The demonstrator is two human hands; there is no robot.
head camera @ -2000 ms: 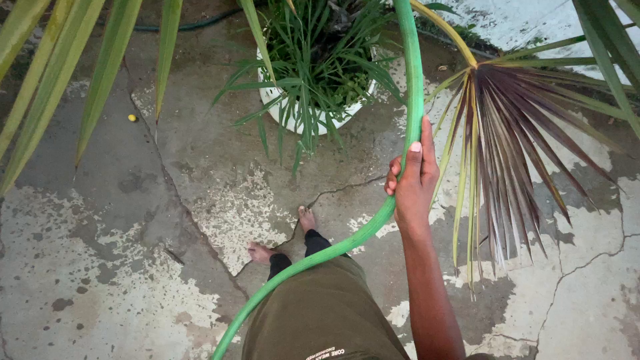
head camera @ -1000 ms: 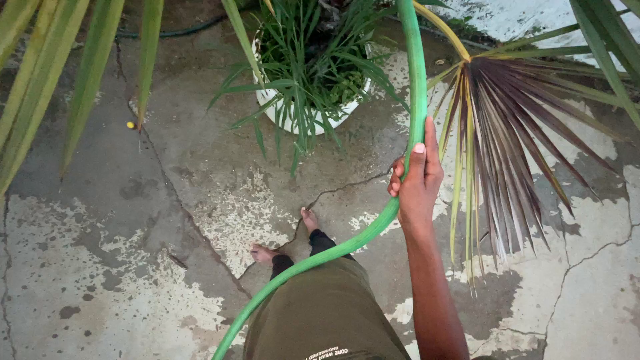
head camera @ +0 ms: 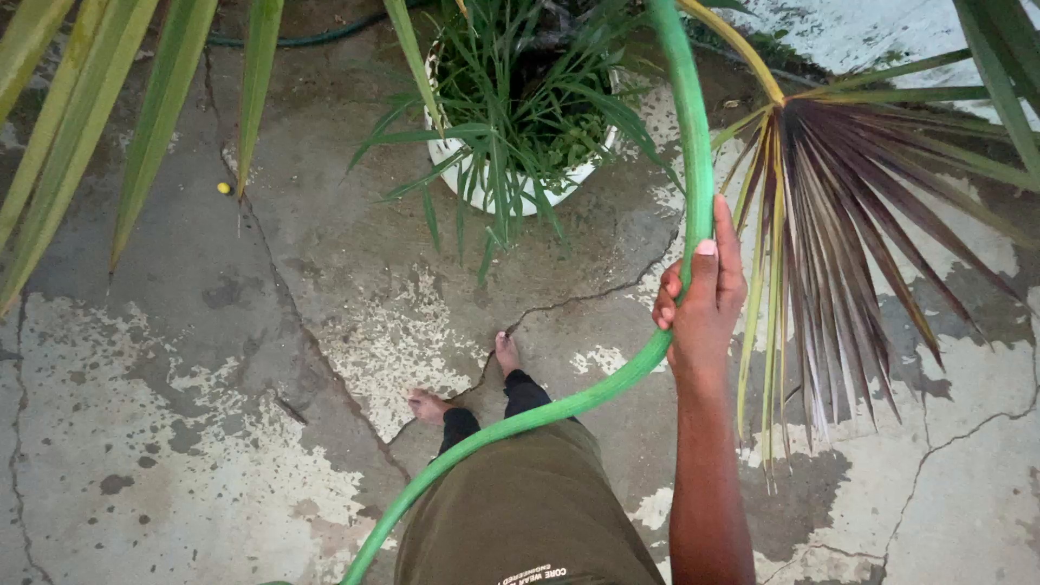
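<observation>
My right hand [head camera: 703, 296] is closed around a thick green garden hose [head camera: 601, 394] right of centre, with the thumb on top, curled fingertips showing at its left and the index finger lying along its right side. From my hand the hose runs up past the top edge. Below it, the hose bends down to the left across my dark shirt [head camera: 520, 504] and leaves at the bottom. My left hand is not in view. Both ends of the hose are out of sight.
A round white planter [head camera: 487, 191] holds long grassy leaves. A partly withered fan palm leaf [head camera: 837, 187] hangs right of my hand; green fronds [head camera: 154, 122] hang at upper left. A dark hose [head camera: 325, 37] lies behind. My bare feet stand on cracked concrete, near a small yellow object [head camera: 224, 188].
</observation>
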